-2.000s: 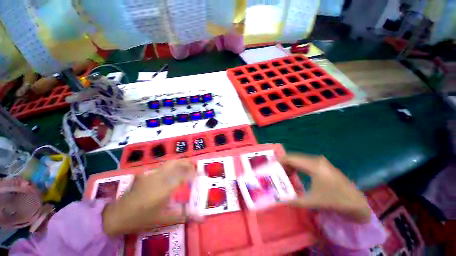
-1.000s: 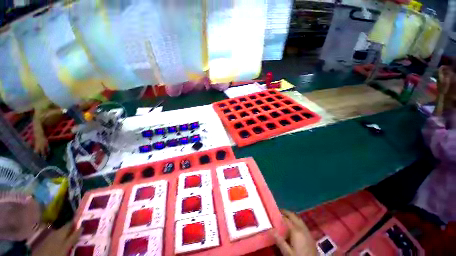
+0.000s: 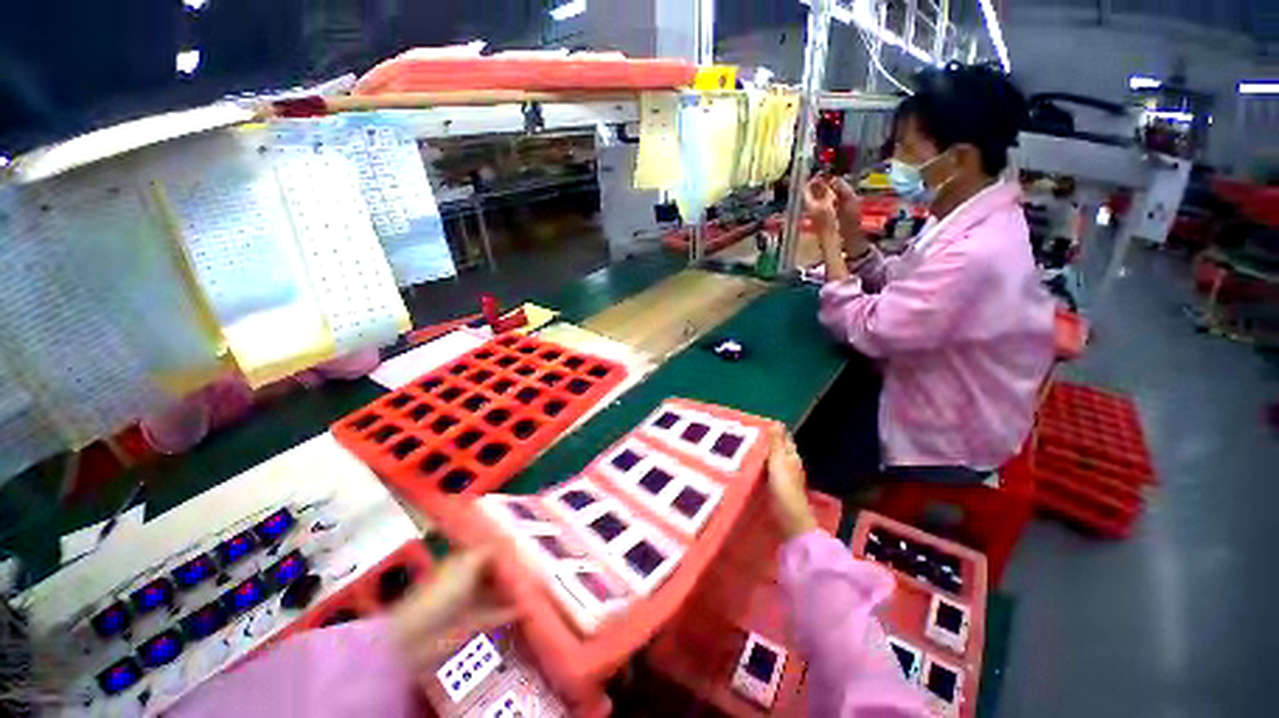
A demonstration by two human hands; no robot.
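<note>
A red-pink foam tray (image 3: 750,470) holds rows of white handheld units (image 3: 658,480) with dark screens. It is lifted and tilted in front of me. My left hand (image 3: 446,600), blurred, grips its left edge. My right hand (image 3: 788,484) grips its right edge. More foam trays lie lower down; the one at the lower right (image 3: 919,596) holds a few white units and a dark cluster. White units with small dark marks (image 3: 470,666) show below my left hand.
A red-orange watch tray (image 3: 484,407) lies on the green bench (image 3: 765,348). Two rows of lit modules (image 3: 205,619) are at left. A person in a pink smock and mask (image 3: 954,323) sits at right. Papers (image 3: 267,267) hang above. Red trays (image 3: 1094,452) are stacked on the floor.
The view has swung right. My hands have raised the tray of white units off its place and moved it right. The person at right is now fully in view.
</note>
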